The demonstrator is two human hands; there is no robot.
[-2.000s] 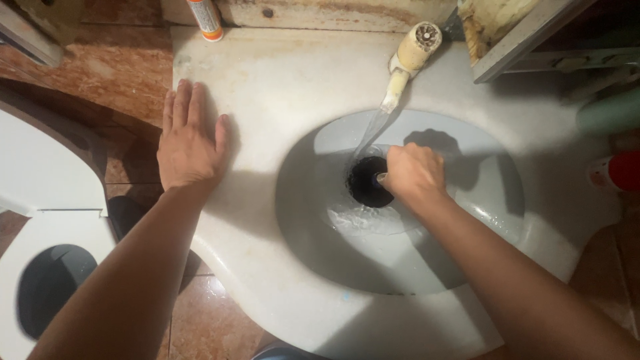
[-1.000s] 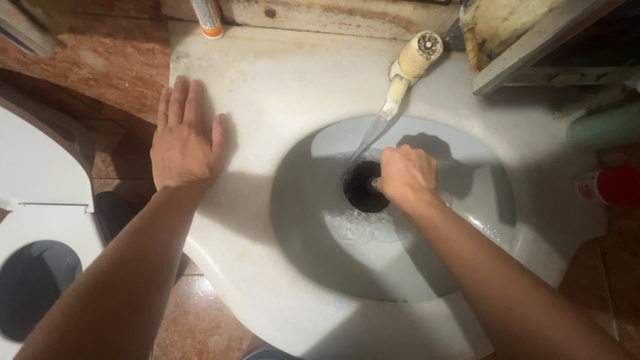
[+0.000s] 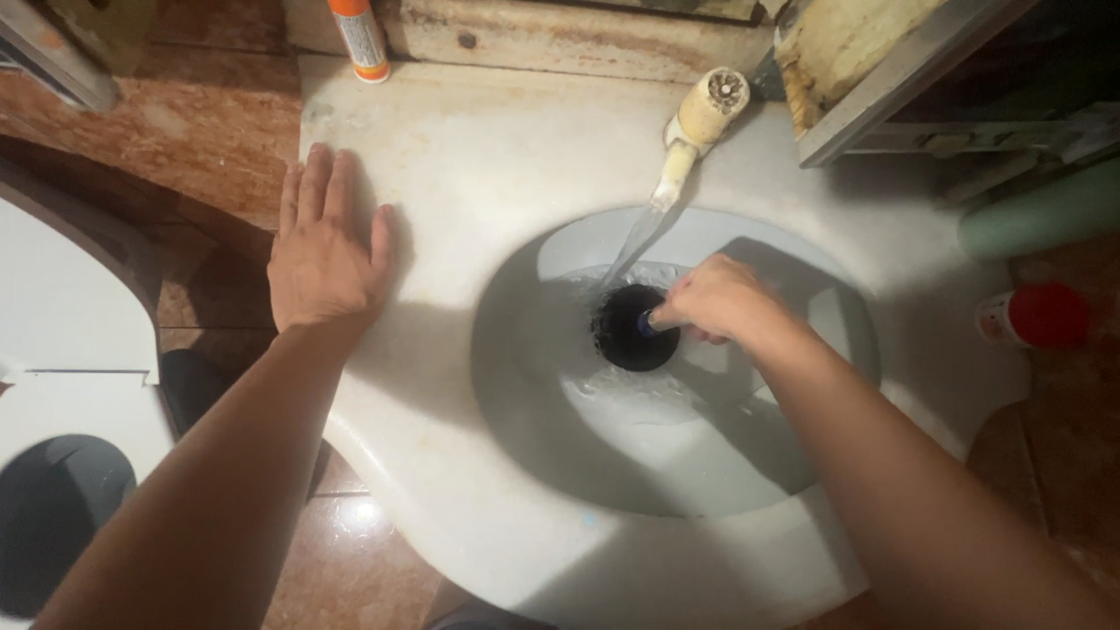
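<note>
My left hand (image 3: 325, 249) lies flat, palm down, on the left part of the white stone countertop (image 3: 437, 166). My right hand (image 3: 719, 299) is over the oval sink basin (image 3: 542, 420), its fingers closed on the handle of a round black rubber plunger (image 3: 630, 346), seemingly a small sink plunger. The plunger's cup stands in shallow water at the bottom of the basin and hides the drain. From the spout of the yellowed faucet (image 3: 707, 109) a stream of water (image 3: 632, 245) falls beside the cup's upper left edge.
An orange and white tube (image 3: 360, 39) stands at the counter's back left. A container with a red cap (image 3: 1048, 315) and a green cylindrical object (image 3: 1041, 214) are at the right. A metal-framed cabinet (image 3: 892, 79) juts in at the upper right. A white toilet seat (image 3: 79, 407) is at the left.
My right hand's grip has shifted on the handle, and a blue end now shows by the fingertips. My left hand stays flat on the counter. The water was running in the earlier frames too.
</note>
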